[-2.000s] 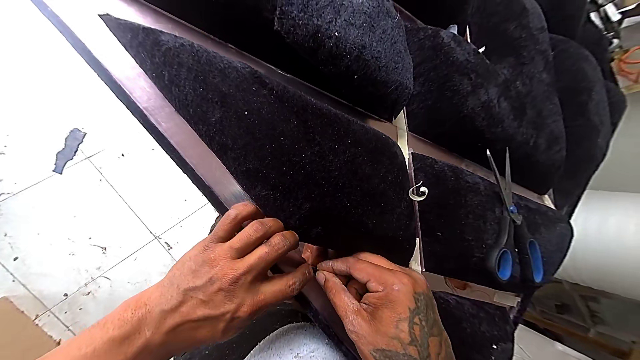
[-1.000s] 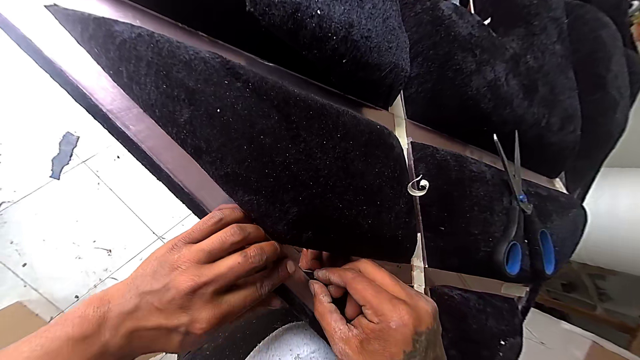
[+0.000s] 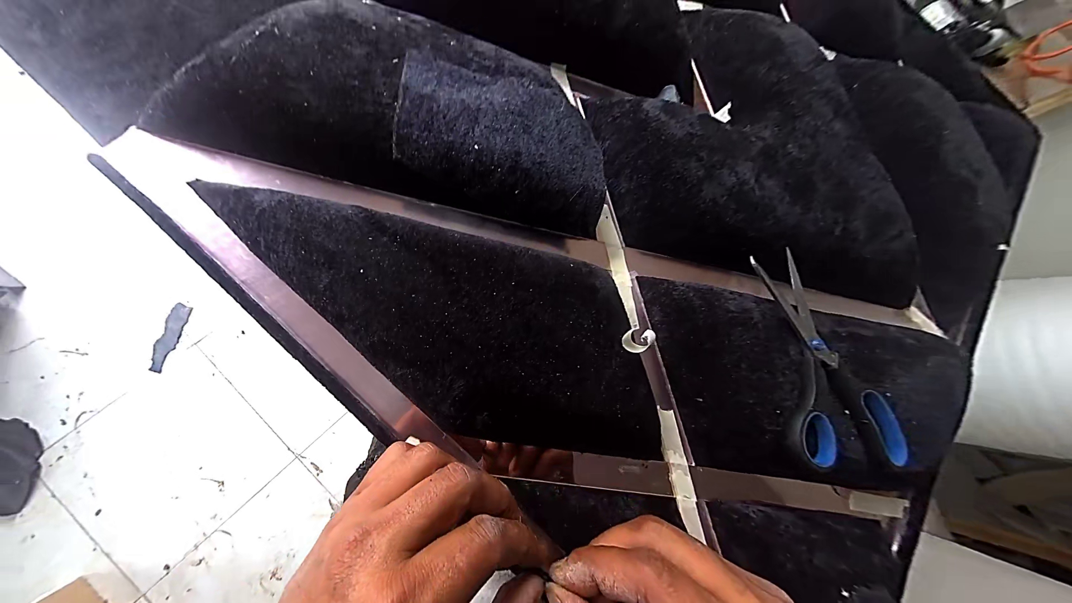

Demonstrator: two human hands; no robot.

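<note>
Both hands meet at the bottom of the view, fingertips close together at the near edge of a large panel covered in black plush fabric pieces. My left hand lies curled over the glossy strip along the panel's left edge. Beside it, my right hand pinches with thumb and finger; what lies between the fingertips is too small and hidden to tell. Glossy strips run between the plush pieces, with pale tape across them. A curl of tape stands up near the middle.
Scissors with black and blue handles lie part open on the plush at the right. Pale floor tiles with scraps, one a dark strip, show at the left. A white roll stands beyond the panel's right edge, near an orange cable.
Both hands now sit lower in the view, still close together, and more of the panel's far side shows. The view itself has shifted. The scissors remain on the plush.
</note>
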